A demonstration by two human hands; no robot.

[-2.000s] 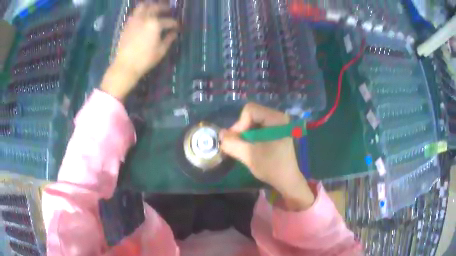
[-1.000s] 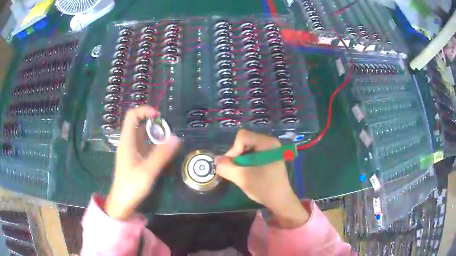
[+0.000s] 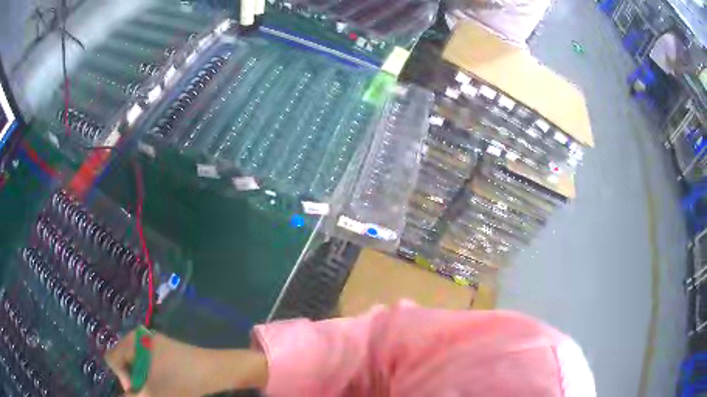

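Observation:
My right hand [image 3: 174, 364] is at the lower left of the view, in a pink sleeve, and grips the green test probe [image 3: 141, 358]. A red cable [image 3: 143, 233] rises from the probe. The probe's tip is hidden. The hand is over the front edge of a clear tray [image 3: 116, 267] with rows of dark ringed speaker drivers [image 3: 83, 267]. My left hand and the brass fixture are out of the picture.
A ridged clear tray [image 3: 256, 116] lies on the green mat [image 3: 225, 256]. Stacked trays [image 3: 473, 194] and cardboard [image 3: 527, 77] stand beside the bench. Beyond is a grey aisle floor [image 3: 574, 271]. A person [image 3: 667, 58] is at the far right.
The view has swung to the right, towards the stacked trays and the aisle. My left hand, which held a disc, and the fixture have left the picture. My right hand still holds the probe.

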